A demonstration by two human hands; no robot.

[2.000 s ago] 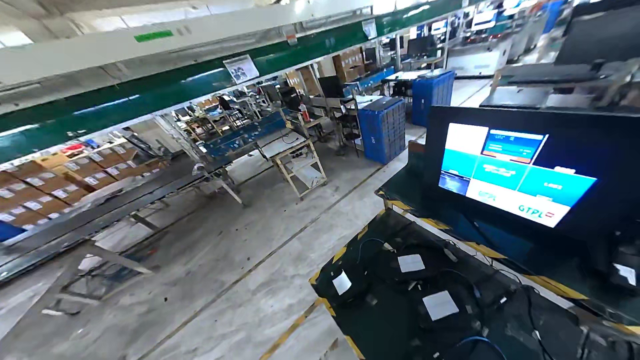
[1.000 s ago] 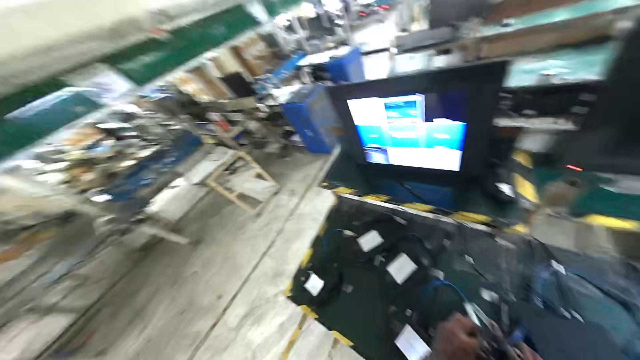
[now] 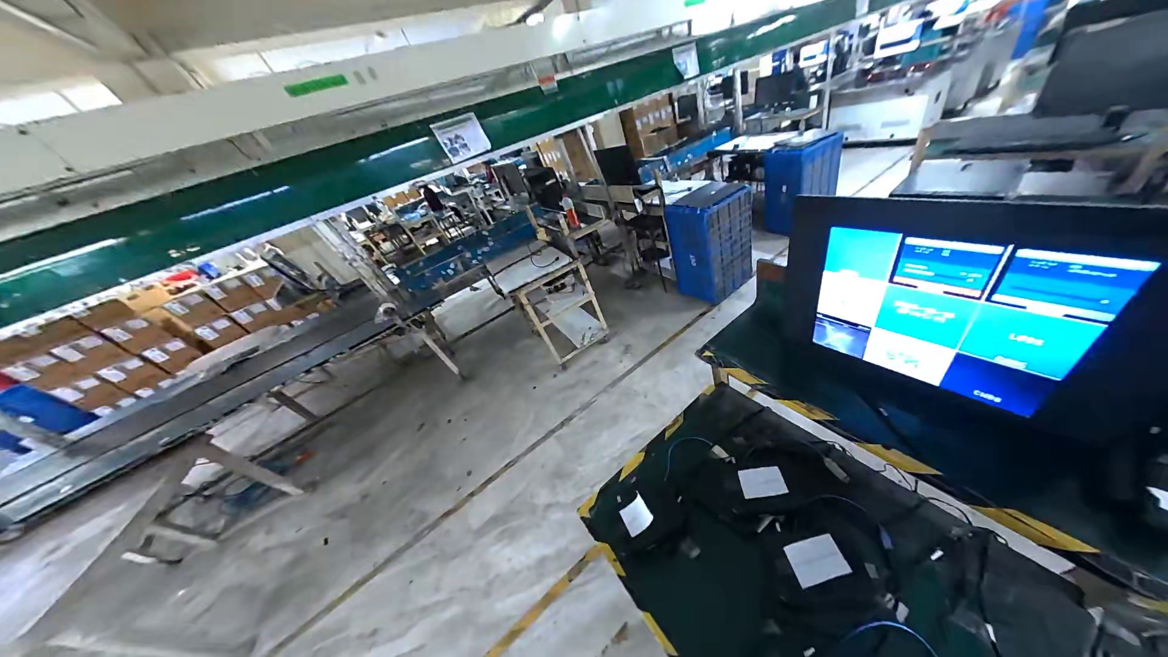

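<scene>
Neither of my hands shows in the head view at this moment. At the lower right is a dark workbench mat (image 3: 712, 584) edged with yellow-black tape. Several black devices with cables lie on it, bearing a white label (image 3: 637, 516) at the left, another white label (image 3: 762, 482) behind, and a larger white label (image 3: 817, 560) nearer me. A blue cable (image 3: 890, 626) curves at the bottom edge. Behind the mat stands a lit monitor (image 3: 976, 315) showing coloured tiles.
A conveyor (image 3: 274, 360) runs along the left, with stacked cardboard boxes (image 3: 137, 347) behind it. A wooden-framed cart (image 3: 561, 306) stands mid-floor. Blue crates (image 3: 710, 242) stand beyond the bench. A green overhead beam (image 3: 365, 169) crosses the upper view.
A hand was at the bottom of the view over the bench one second ago; it is out of view now. The view has swung back to the left.
</scene>
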